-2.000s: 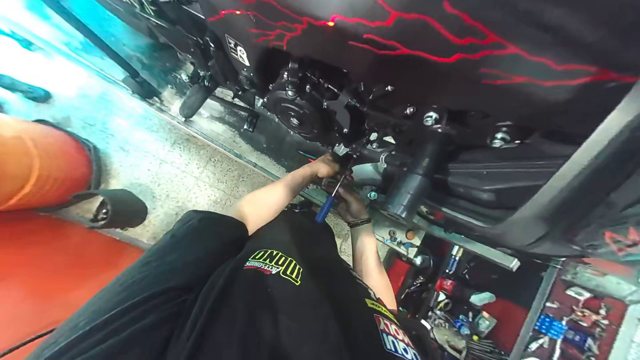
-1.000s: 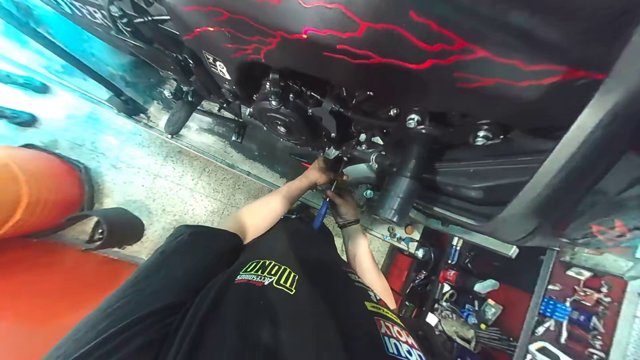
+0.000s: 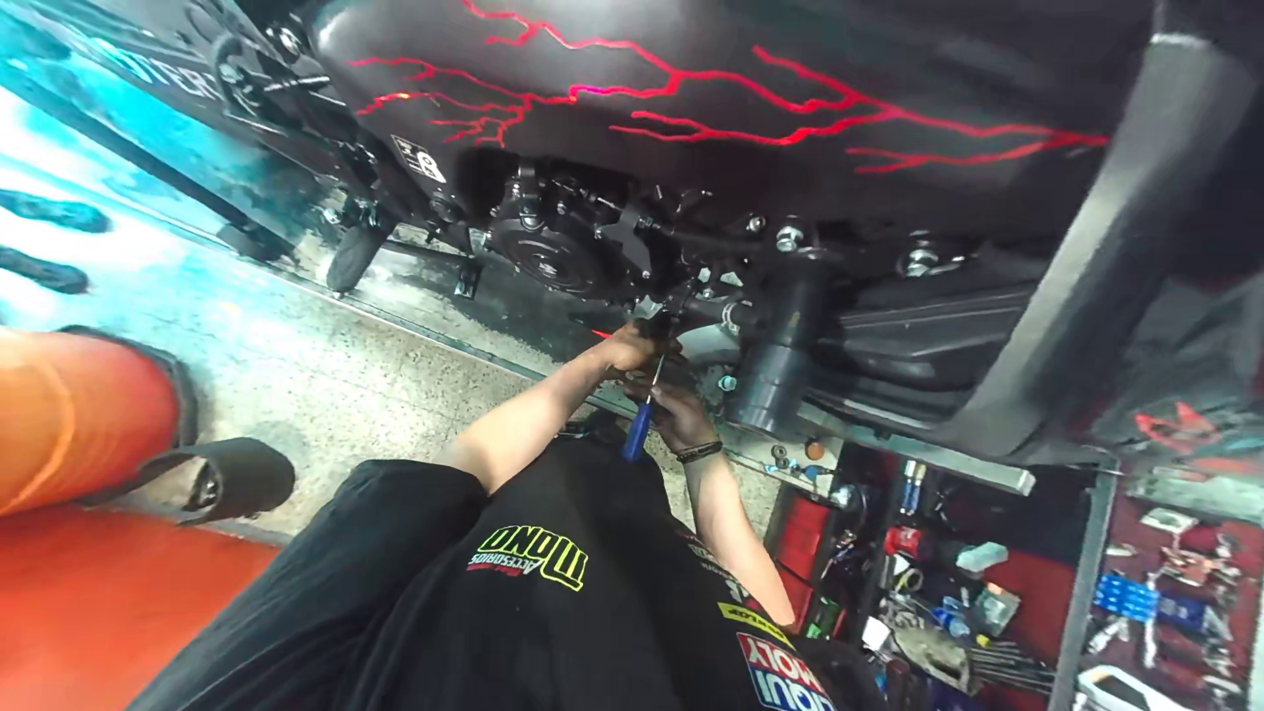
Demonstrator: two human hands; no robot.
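My left hand [image 3: 632,352] reaches up under the motorcycle's engine, beside the round black engine cover [image 3: 558,255]. Its fingers are bent among dark parts, and what they touch is hidden. Just below and to the right is my right hand [image 3: 679,413], a dark bracelet at its wrist. Its fingers close around the shaft of a screwdriver, whose blue handle [image 3: 639,431] points down toward my shirt. The shaft runs up between both hands, and its tip cannot be made out. A black exhaust canister [image 3: 772,380] and a pale curved pipe [image 3: 709,343] lie right of my hands.
Black bodywork [image 3: 691,59] with red lightning lines spans the top. A metal lift edge [image 3: 948,462] runs below the motorcycle. Lower right, trays [image 3: 1076,583] hold tools and small parts. An orange rounded object [image 3: 84,420] stands at left, on the speckled floor [image 3: 326,395] side.
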